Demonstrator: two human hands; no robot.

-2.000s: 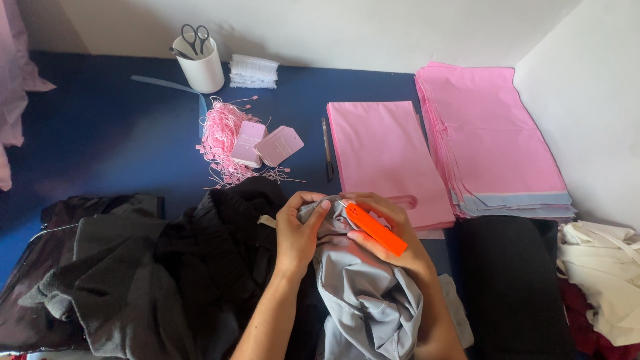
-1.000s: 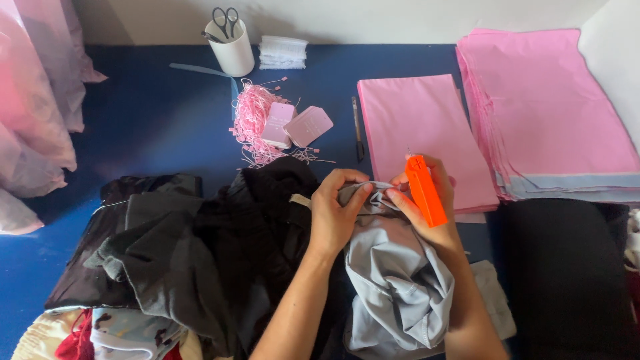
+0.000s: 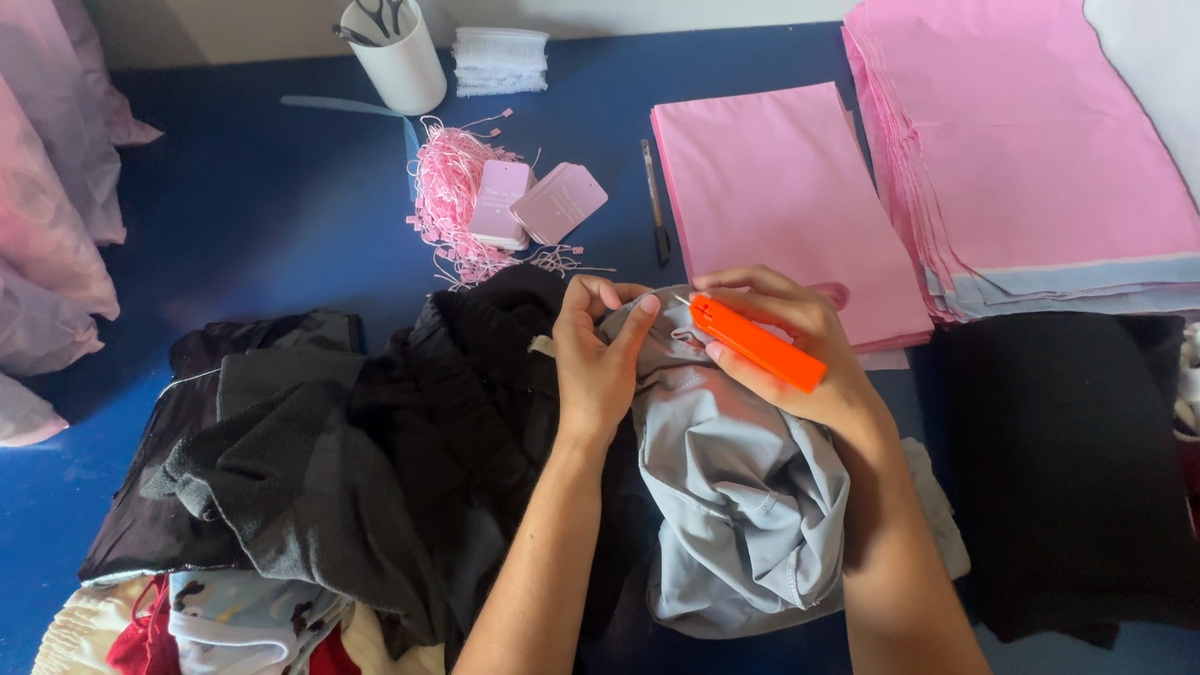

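A bunched grey fabric garment [image 3: 741, 497] lies before me. My left hand [image 3: 605, 356] pinches its upper edge between thumb and fingers. In my right hand [image 3: 787, 328] is an orange tagging gun [image 3: 759, 345], its thin needle pointing left at the cloth close to my left thumb. Whether the needle has gone through the fabric cannot be told. Beyond my hands are pink string fasteners [image 3: 455, 187] in a tangle, with two stacks of pinkish printed hang tags [image 3: 561, 202] on and beside them. A black garment [image 3: 459, 394] touches the left side of my left hand.
Pink plastic bags [image 3: 769, 178] lie in a stack at the right, with a larger pile [image 3: 1031, 141] beyond. A pen [image 3: 654, 202], a white cup [image 3: 403, 70] with scissors and a white bundle [image 3: 501, 61] stand or lie farther back. Folded black cloth [image 3: 1059, 469] is at right.
The orange tool has turned from pointing steeply upward to pointing left, its needle now at the cloth beside my left thumb. My left hand still pinches the grey garment.
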